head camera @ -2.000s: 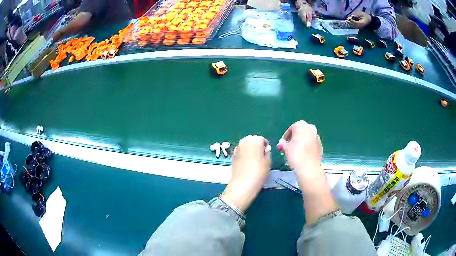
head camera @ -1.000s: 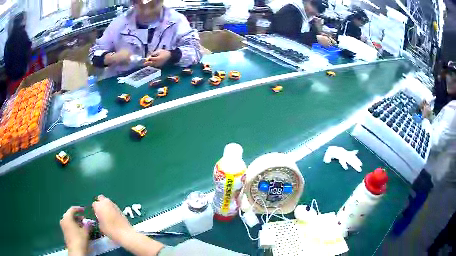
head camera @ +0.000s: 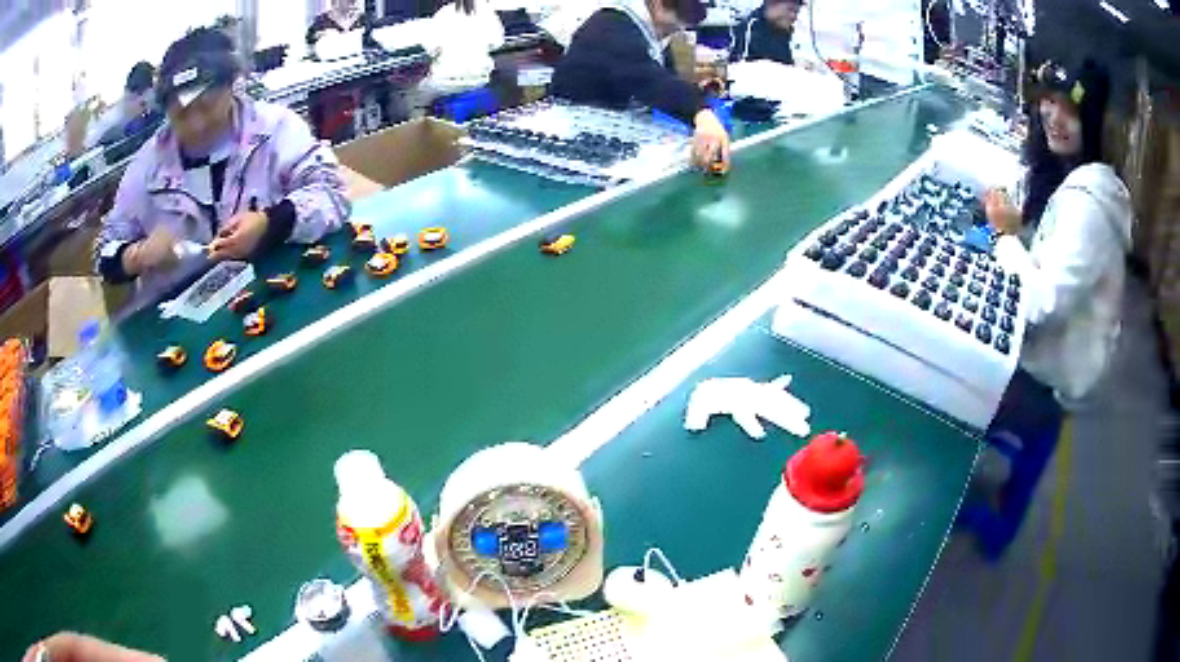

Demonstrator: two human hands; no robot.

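Note:
Only part of my right hand shows, cut off by the bottom edge at the far left; what its fingers hold cannot be made out. My left hand is out of the picture. Two small white plastic parts lie side by side on the green belt, to the right of my right hand and apart from it. A small bottle with a grey-silver top stands to their right, partly cut off.
A drink bottle, round digital meter, gridded sheet with white cables and red-capped flask stand or lie nearby. A white glove lies behind. Black-part tray is at right. Orange-and-black subassemblies dot the belt. People sit around.
The view has swung right, so my hands have slid to the lower left and the left has left the picture. Across the belt, a person's hand now reaches to an orange part.

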